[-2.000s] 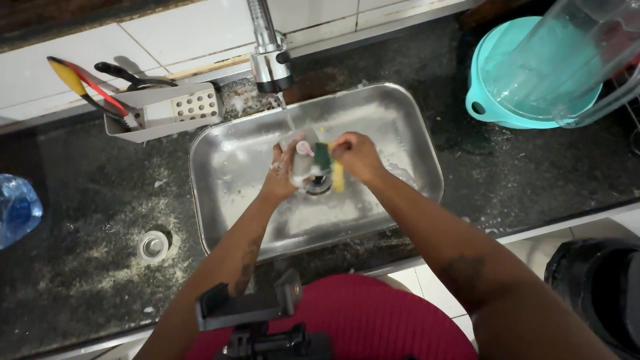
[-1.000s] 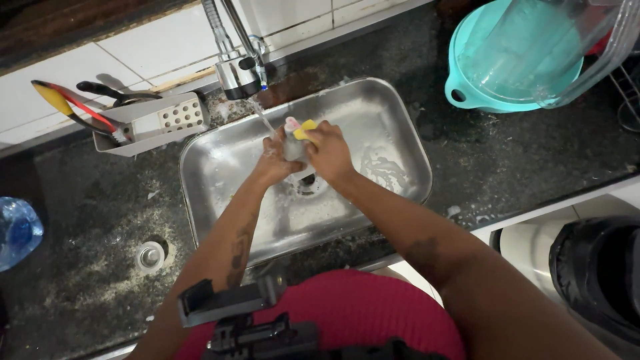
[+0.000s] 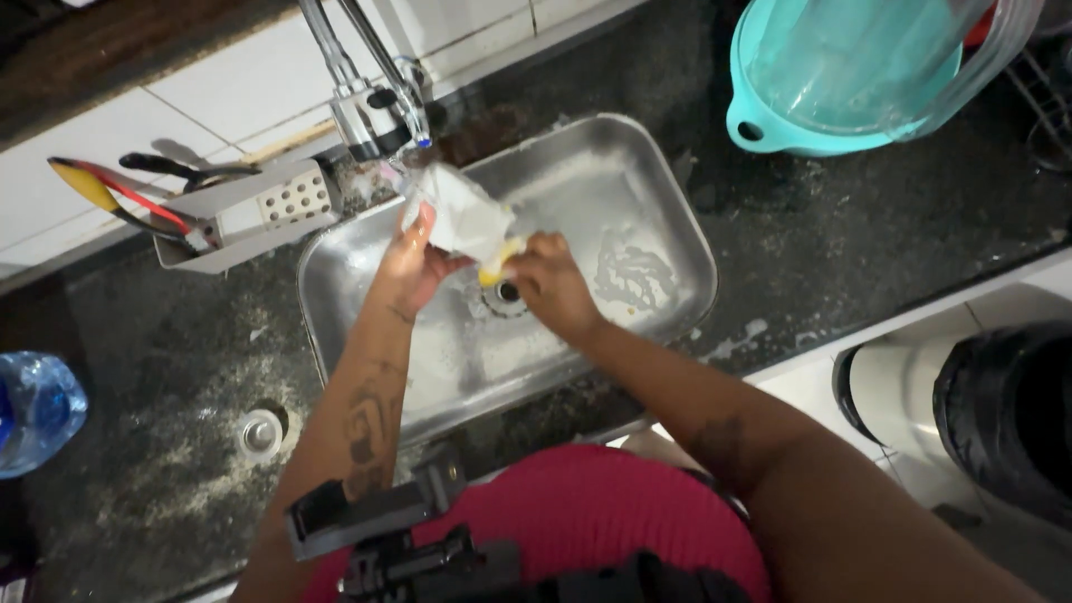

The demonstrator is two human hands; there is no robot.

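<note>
My left hand [image 3: 419, 268] grips a whitish, translucent container [image 3: 461, 213], tilted over the upper left part of the steel sink [image 3: 653, 184]. A small pink patch shows at the container's far end, below the faucet; blur hides its detail. In my right hand [image 3: 548, 280] is a yellow sponge [image 3: 498, 261], pinched in the fingers at the container's lower right edge. The drain [image 3: 507, 291] lies just under the sponge. The chrome faucet [image 3: 373, 121] stands behind the sink, its head above and left of the container.
Left of the faucet, a grey utensil holder [image 3: 243, 218] carries several handled tools. A small round metal-coloured cup [image 3: 260, 434] and a blue plastic bottle [image 3: 38, 414] stand on the left counter. At the right are a turquoise bowl [image 3: 741, 92] with clear plasticware and a black-lined bin [image 3: 1005, 410].
The container has moved up and left toward the faucet in my left hand. My right hand has shifted to its lower edge with the sponge.
</note>
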